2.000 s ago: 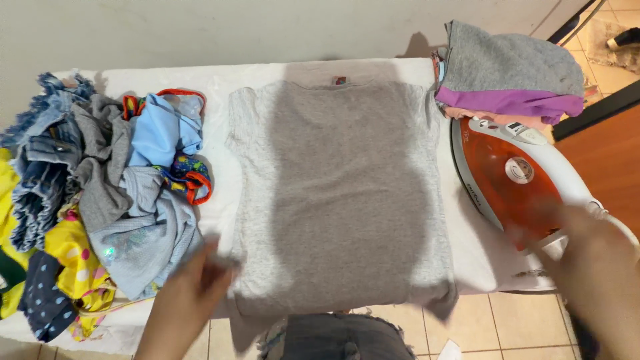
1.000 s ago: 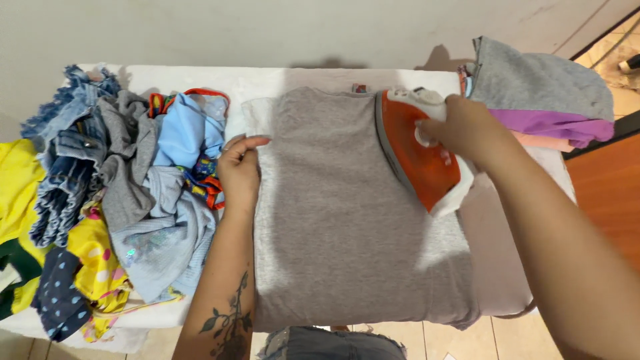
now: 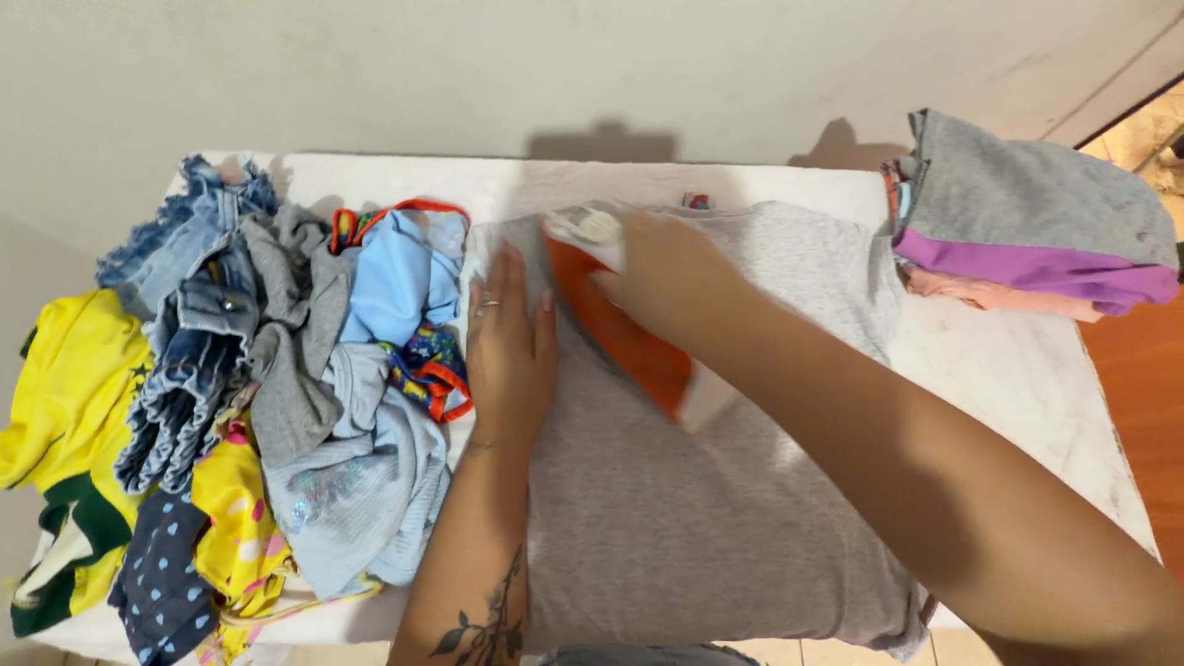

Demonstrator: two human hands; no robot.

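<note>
A light gray T-shirt [image 3: 684, 536] lies spread on the white-covered table [image 3: 980, 398], its collar toward the wall. My right hand [image 3: 671, 277] grips the handle of an orange and white clothes iron [image 3: 610, 324], which is on the shirt's upper left part, tip toward the wall; it looks blurred. My left hand [image 3: 511, 342] rests palm down on the shirt's left edge by the sleeve, holding nothing, with the thumb a little apart from the fingers. The iron is just right of it. My right forearm covers part of the shirt.
A heap of crumpled clothes, with denim shorts [image 3: 199, 296], a yellow garment [image 3: 74, 398] and a light blue top [image 3: 370, 481], lies at the left. Folded clothes [image 3: 1036, 213] in gray, purple and peach are stacked at the back right corner. A wall [image 3: 592, 74] runs behind the table.
Two seconds ago the iron stood at the right beside the shirt; my right hand took it, and it has moved left across the shirt. My left hand now lies flatter on the shirt's left edge.
</note>
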